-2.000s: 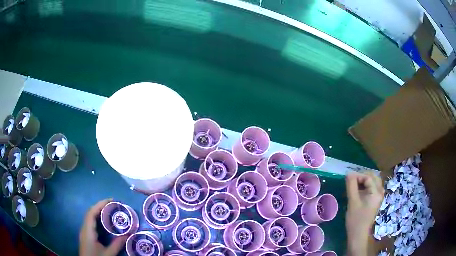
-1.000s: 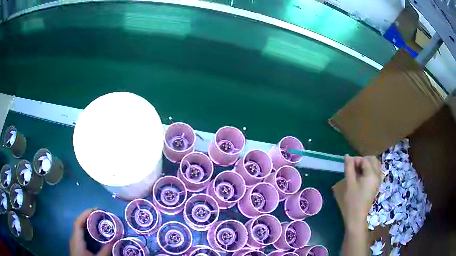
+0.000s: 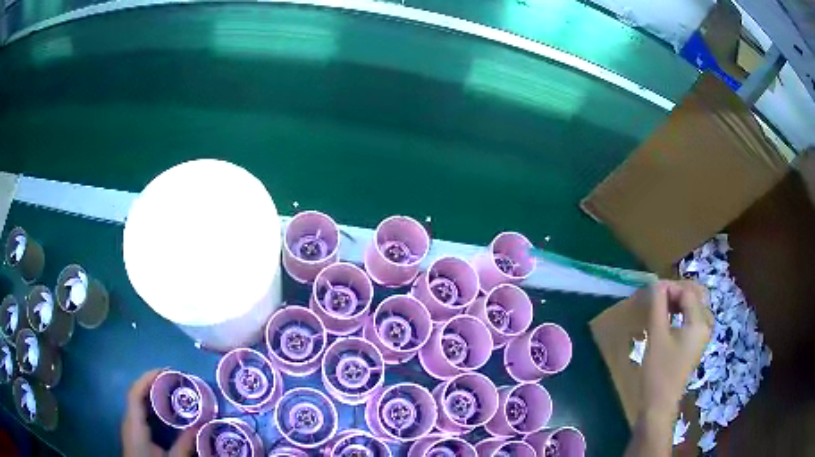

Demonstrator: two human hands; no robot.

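Many pink fan housings (image 3: 353, 370) stand upright on the green bench, open ends up, each with a spoked hub inside. My left hand (image 3: 147, 424) is at the lower left with fingers and thumb around one pink housing (image 3: 183, 400); its lower part is cut off by the edge. My right hand (image 3: 675, 335) is at the right and holds a thin green applicator stick (image 3: 594, 269). The stick points left, blurred, its far end near the back right housing (image 3: 511, 256). A white tub (image 3: 204, 245) stands behind the left housings; its contents cannot be seen.
Fitted housings with white blades (image 3: 76, 290) stand at the left. A brown carton (image 3: 688, 170) and a pile of white fan wheels (image 3: 728, 344) are at the right. A wide green belt (image 3: 357, 116) with a pale edge strip (image 3: 71, 196) runs behind the bench.
The view has shifted. The stick's tip was at one back housing, then inside the back right one; it has now drawn out to the right with my right hand. My left hand keeps its housing.
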